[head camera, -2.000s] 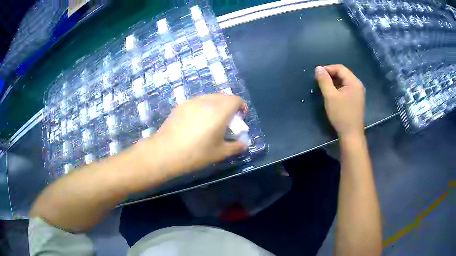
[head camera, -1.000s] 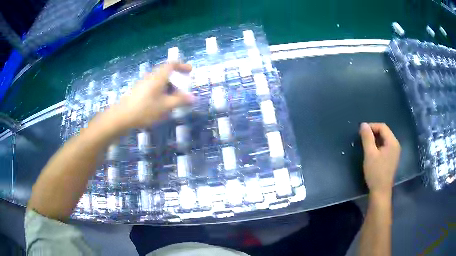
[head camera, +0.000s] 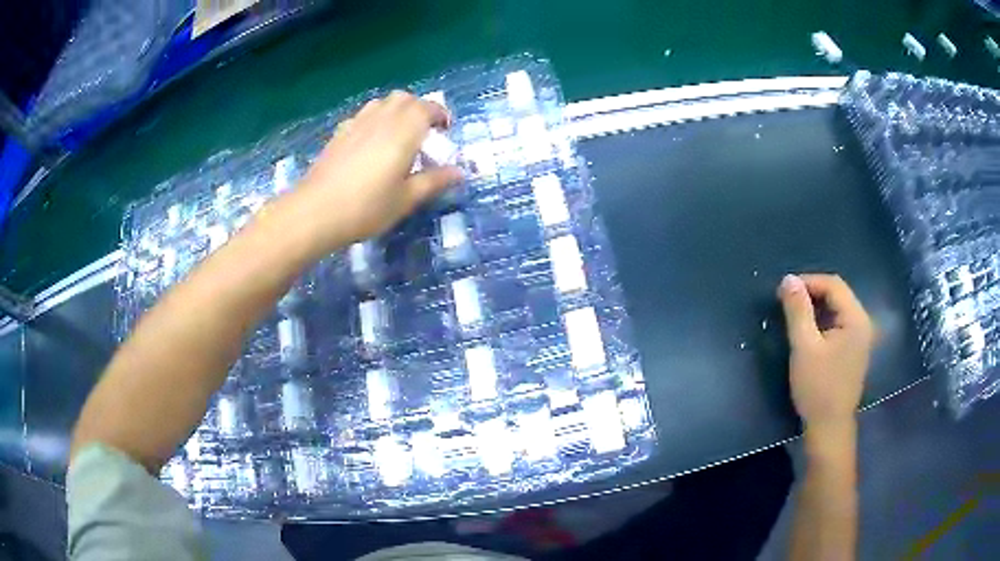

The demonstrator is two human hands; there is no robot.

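Observation:
A clear blister tray [head camera: 515,329] lies on the dark bench and overlaps the metal rail. Rows of white parts [head camera: 584,338] sit in its pockets. My left hand [head camera: 384,164] is over the tray's far part, with a small white part [head camera: 439,150] between thumb and fingers. Whether that part touches a pocket cannot be told. My right hand [head camera: 830,334] is over the bench right of the tray, fingers curled and thumb near the index finger, with no part visible in it.
The green conveyor belt [head camera: 680,38] runs beyond the rail [head camera: 702,104]. Several loose white parts [head camera: 827,46] lie on it at far right. A stack of clear trays [head camera: 932,197] stands at the right. Blue edging [head camera: 16,164] is at far left.
My left hand has moved from the tray's near right corner to its far part, holding a white part. The view has shifted, so the tray's near right corner now shows filled pockets.

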